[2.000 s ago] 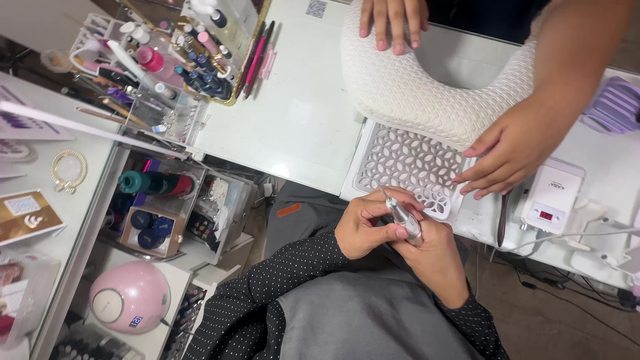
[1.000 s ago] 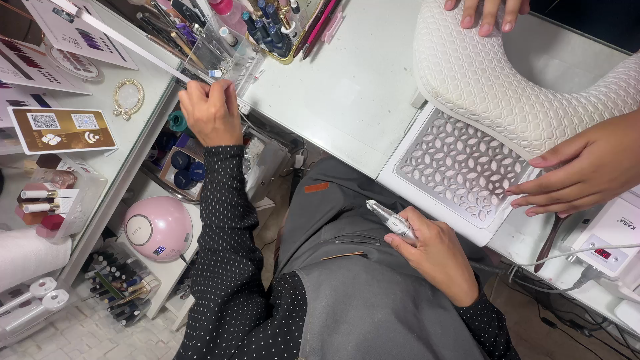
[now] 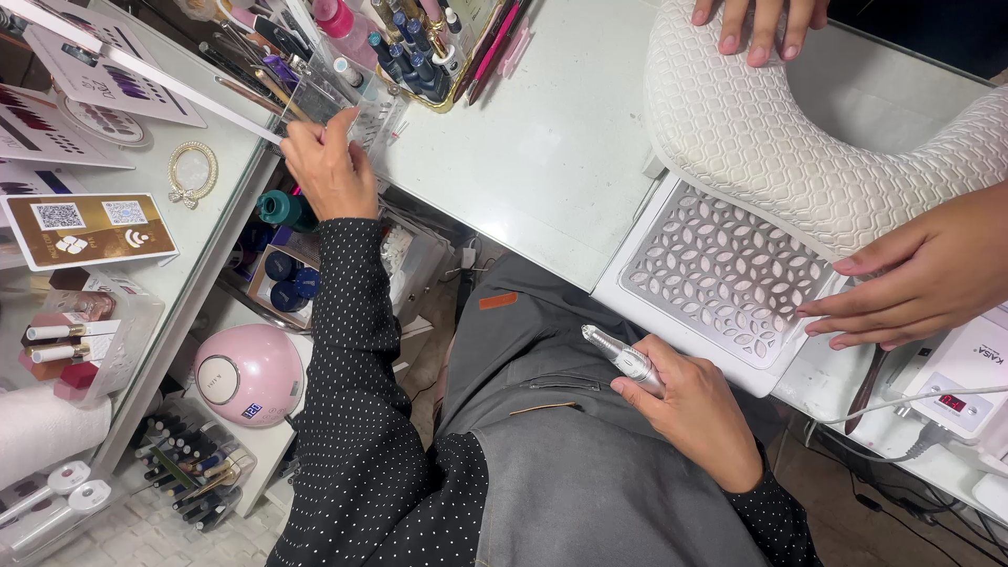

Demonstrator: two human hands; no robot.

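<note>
My right hand (image 3: 693,398) holds the silver handpiece of an electric nail drill (image 3: 624,361) over my grey apron; its tip points up and left. My left hand (image 3: 331,169) is at a clear plastic organizer (image 3: 315,98) on the table's left edge, thumb and forefinger close together; whether they pinch something is hidden. Brushes and tools (image 3: 272,83) stand beside and behind it. Another person's hand (image 3: 917,268) hangs with fingers spread over the right edge of a nail dust collector (image 3: 720,276); their other hand (image 3: 756,27) rests on a white textured curved cushion (image 3: 732,118).
A drill control unit (image 3: 957,378) with cables stands at the right, near a dark-handled brush (image 3: 866,390). Nail polish bottles (image 3: 417,59) fill a gold-rimmed tray at the top. A pink nail lamp (image 3: 250,374) and a box of dark jars (image 3: 291,279) sit at lower left.
My left hand has left the handpiece, which both hands held two seconds ago, and moved left to the organizer. My right hand keeps the handpiece. The view has shifted.
</note>
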